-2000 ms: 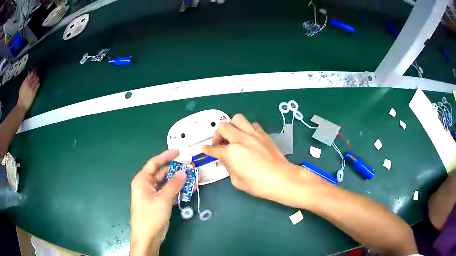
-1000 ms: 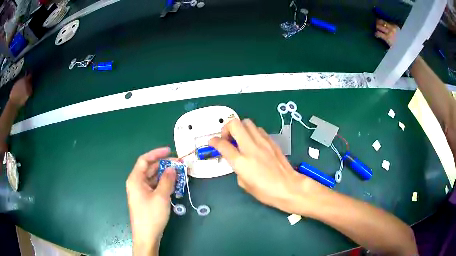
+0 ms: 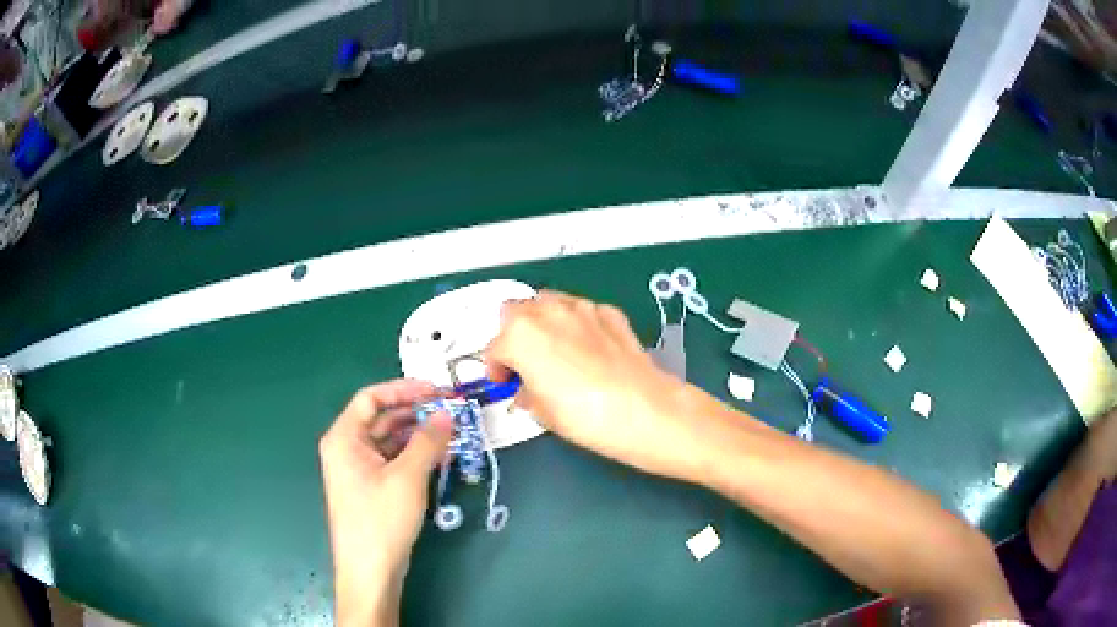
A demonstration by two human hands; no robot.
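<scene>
An off-white housing shell (image 3: pixel 423 314) lies on the green bench in front of me, partly hidden by my hands. My left hand (image 3: pixel 390 453) pinches a blue circuit board (image 3: pixel 468 443) at the shell's lower left edge. Two leads with flat whitish rings (image 3: pixel 450 517) hang from the board. My right hand (image 3: pixel 570 374) is over the shell, fingers on a blue battery cell (image 3: pixel 492 390) at its middle. Most of the cell and the right part of the shell are hidden by that hand.
A grey square piece (image 3: pixel 763 334) is wired to another blue cell (image 3: pixel 850 412) at right. Small cream pads (image 3: pixel 703 543) and a pale strip (image 3: pixel 1041 321) lie further right. Beyond the whitish strip (image 3: pixel 551 236) are more board-and-cell assemblies. A metal post (image 3: pixel 962 116) stands upper right. A person's arm shows at right edge.
My right hand has moved slightly left with the cell, closer to the board. The other people's hands at upper left and upper right are gone. Assemblies beyond the strip have shifted left.
</scene>
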